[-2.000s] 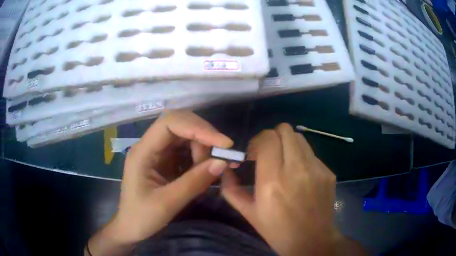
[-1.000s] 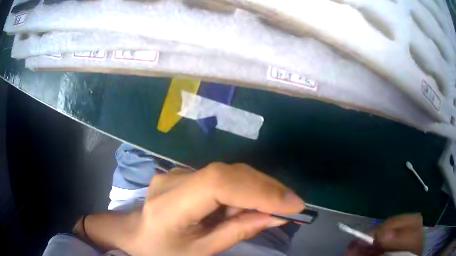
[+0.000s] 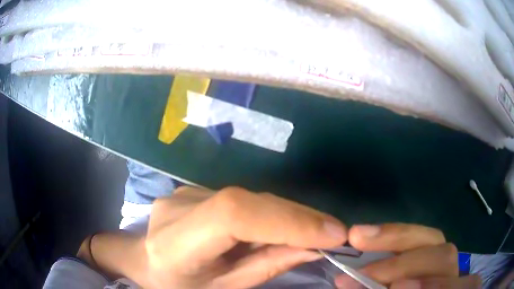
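Observation:
My left hand (image 3: 242, 237) pinches a small black part (image 3: 350, 251) between thumb and forefinger, at the lower centre. Only a thin dark edge of the part shows; the fingers hide the rest. My right hand (image 3: 408, 254) is at the lower right, cut off by the bottom edge. It holds a thin whitish stick (image 3: 352, 272), whose tip reaches the part beside my left fingertips. I cannot tell whether the stick is a swab or tweezers. My right forefinger meets the part's end, close to my left fingertip.
Stacked white foam trays (image 3: 225, 48) with labels span the back. Yellow tape (image 3: 179, 110), blue tape (image 3: 234, 93) and whitish tape (image 3: 259, 131) stick to the dark green tabletop (image 3: 129, 113). A cotton swab (image 3: 481, 197) lies at the right. Light blue cloth shows below the table edge.
The view has swung left and closer to the tape pieces. The part has turned edge-on. My right hand, apart from the part one second ago, has come in to it with the stick.

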